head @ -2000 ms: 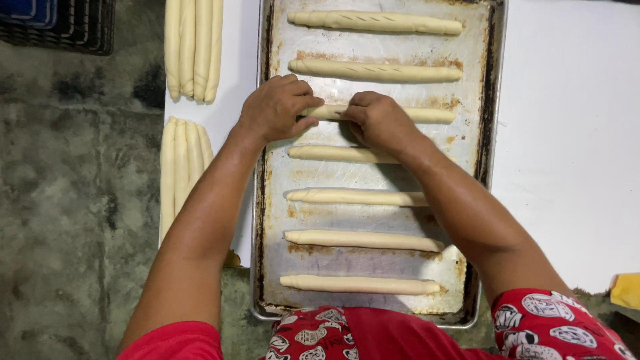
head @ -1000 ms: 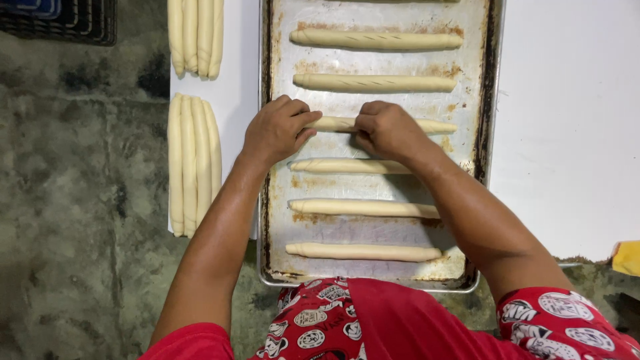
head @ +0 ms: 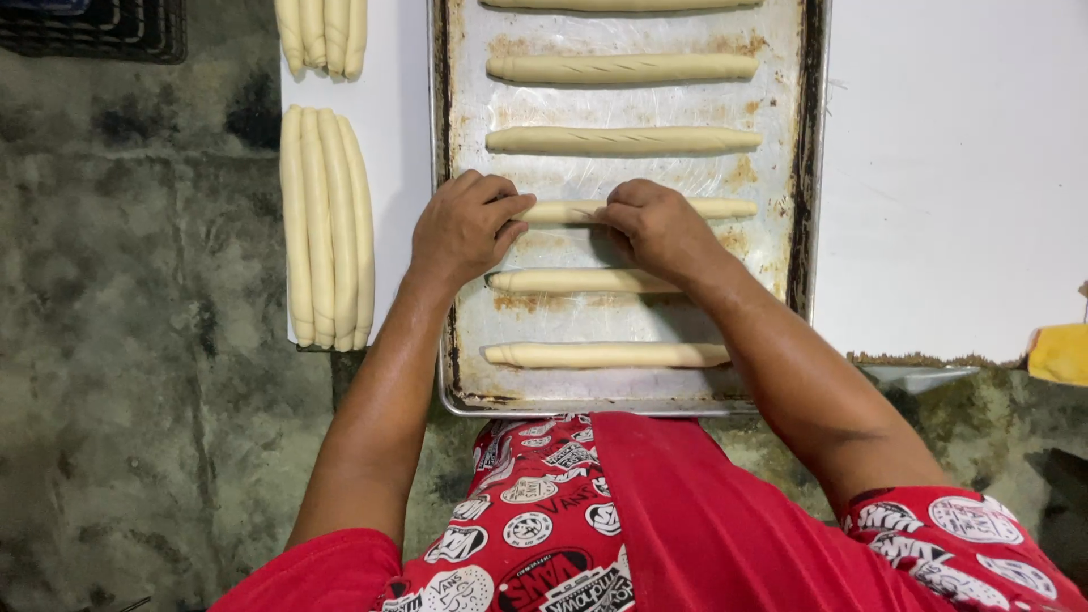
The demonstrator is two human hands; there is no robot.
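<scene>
Pale dough strips lie crosswise in a row on a worn metal baking sheet [head: 595,387]. My left hand [head: 470,225] has its thumb and index finger on either side of the left end of one dough strip [head: 557,212], covering that end. At the middle of the same strip, my right hand [head: 659,225] has its fingertips pinched together; a thin edge seems to show there, but what it is cannot be told. Short slanted slits mark the dough strip just beyond [head: 625,140] and the one farther up [head: 625,68]. Two dough strips nearer me, one at the bottom [head: 595,354], show no slits.
Left of the sheet, a bundle of dough strips [head: 329,229] lies lengthwise on the white table [head: 399,110], with another bundle [head: 323,34] above it. A black plastic crate [head: 93,30] is on the floor at upper left. Something yellow [head: 1058,353] sits at the right edge.
Both hands have moved toward me along the row, one strip at a time. The strip they were on a second ago now shows slits. The view has shifted nearer my body.
</scene>
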